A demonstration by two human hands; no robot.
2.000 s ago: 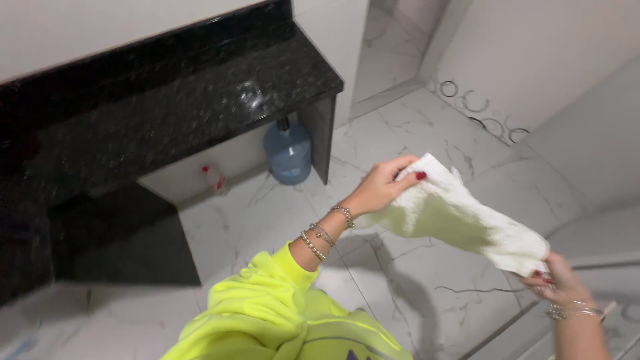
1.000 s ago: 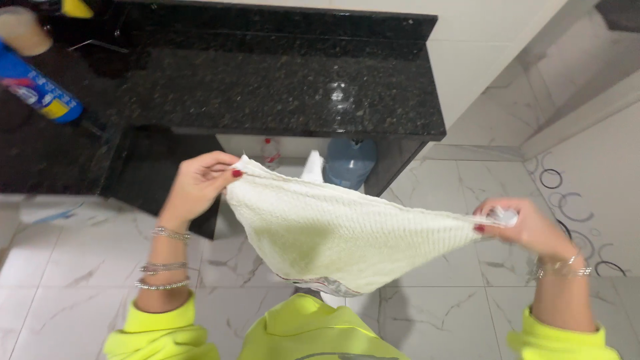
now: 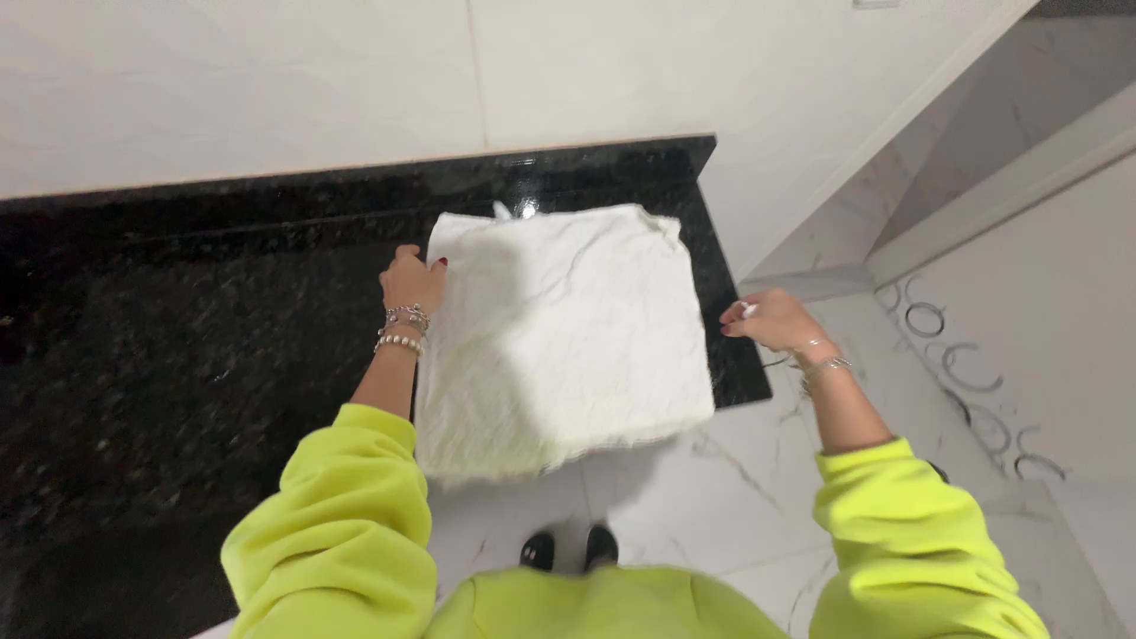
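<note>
A white cloth [image 3: 577, 328] lies spread over the right end of the black granite countertop [image 3: 222, 328], its near edge hanging past the counter's front. At the cloth's upper left edge is my left hand [image 3: 414, 282], thumb against the fabric; whether it pinches the cloth is hard to tell. My right hand [image 3: 774, 321] is off the cloth to the right, above the counter's right edge, its fingers closed on a small white item [image 3: 749, 310] that I cannot identify. Both wrists carry bracelets.
A black backsplash [image 3: 355, 182] runs along the light tiled wall [image 3: 266, 89] behind the counter. Below is a marble-patterned floor [image 3: 728, 506] with my dark shoes [image 3: 568, 548]. At the right stands a pale panel with ring patterns [image 3: 972, 368].
The cloth, held stretched between both hands over the floor before, now lies on the counter. My right hand has let go of it. The view has shifted toward the counter and wall.
</note>
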